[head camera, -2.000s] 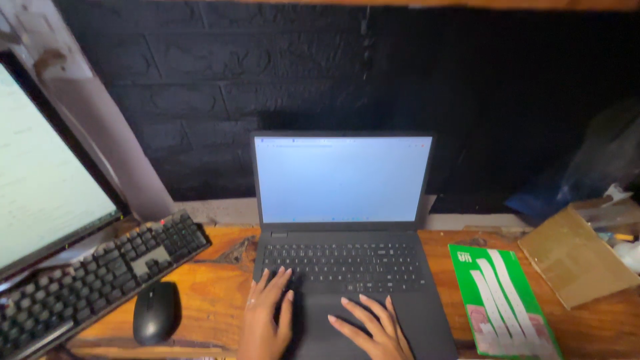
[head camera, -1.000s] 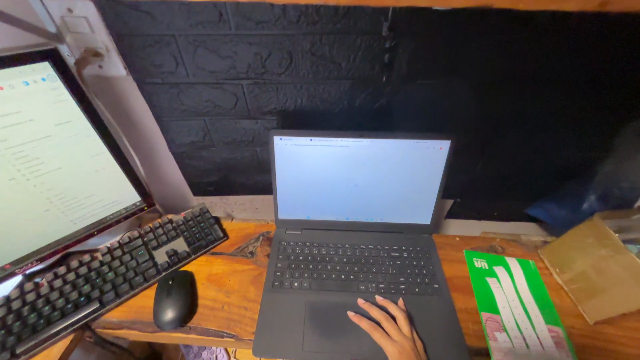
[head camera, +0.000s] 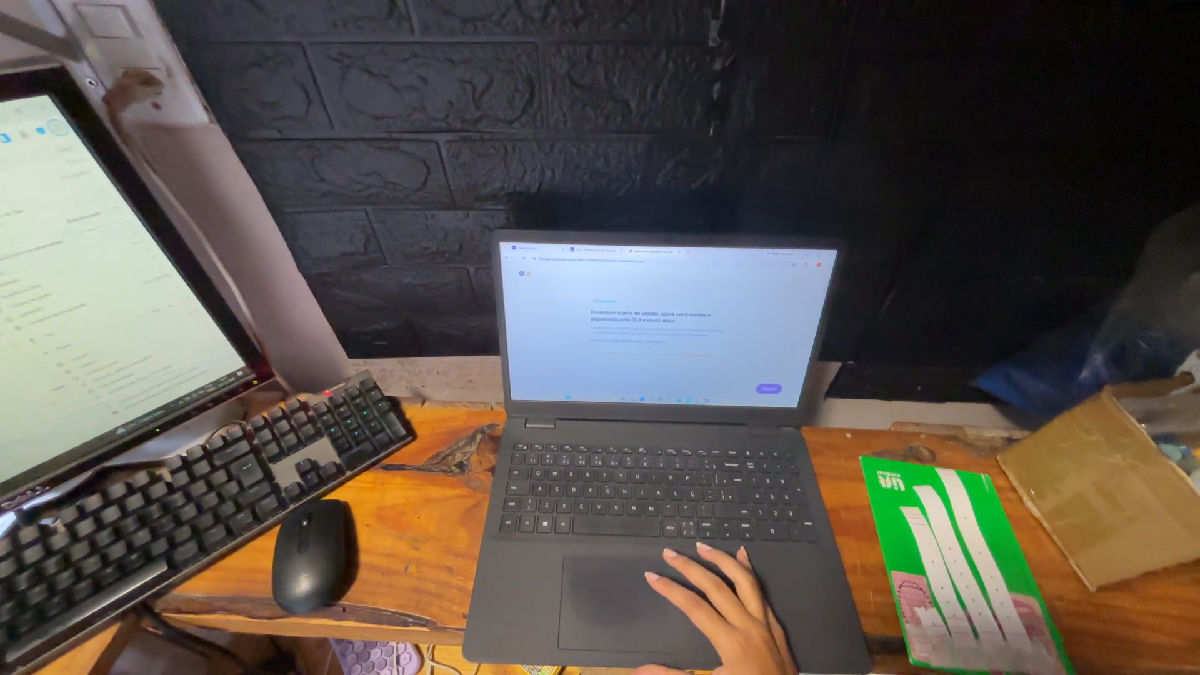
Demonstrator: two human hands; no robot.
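A dark laptop point(head camera: 666, 450) stands unfolded on the wooden desk, its lit screen point(head camera: 661, 328) showing a mostly white page with some writing and a small purple button at the lower right. My right hand point(head camera: 727, 609) rests at the right edge of the touchpad point(head camera: 614, 605) with its fingers apart, holding nothing. The fingertips lie just below the laptop keyboard point(head camera: 656, 492). My left hand is out of the frame.
Left of the laptop are a black mouse point(head camera: 312, 555), a black mechanical keyboard point(head camera: 216, 497) and a lit monitor point(head camera: 103, 281). To the right lie a green booklet point(head camera: 966, 562) and a cardboard box point(head camera: 1106, 487). A dark brick-patterned wall point(head camera: 422, 84) rises behind the desk point(head camera: 412, 525).
My left hand, on the laptop's left side two seconds ago, has left the view. The laptop screen, nearly blank before, now shows text and a purple button.
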